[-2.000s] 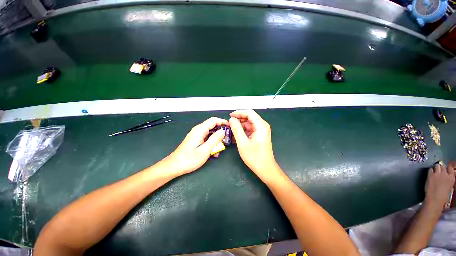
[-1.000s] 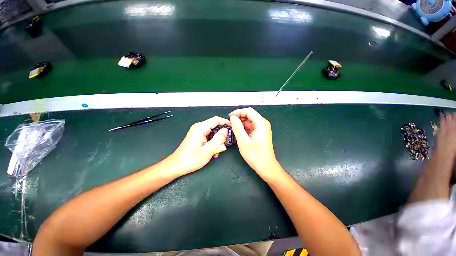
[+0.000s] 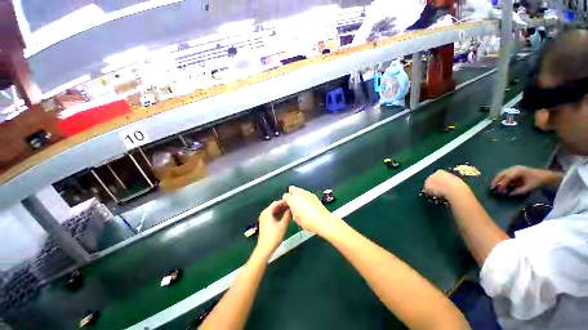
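Observation:
My left hand [image 3: 273, 223] is over the belt's near edge, with its fingers curled and meeting the right hand's fingertips. My right hand [image 3: 304, 209] has thumb and fingers together at the left hand. Whatever is between the fingers is hidden. A black unit with a whitish end [image 3: 251, 230] shows just left of my left hand; I cannot tell whether it lies on the belt or touches the hand. The dark tweezers [image 3: 204, 314] are partly visible on the bench, left of my left forearm.
Other black units [image 3: 171, 278] lie spaced along the green belt, one [image 3: 327, 196] just beyond my right hand. A white strip [image 3: 370, 204] edges the belt. At right, a person [image 3: 541, 238] reaches to a dark parts pile [image 3: 436, 199] beside a tan pile [image 3: 466, 170].
The view has tilted up and turned right, showing the hall and the neighbour. My hands have moved forward from the bench over the belt edge. The unit seen between them earlier no longer shows there.

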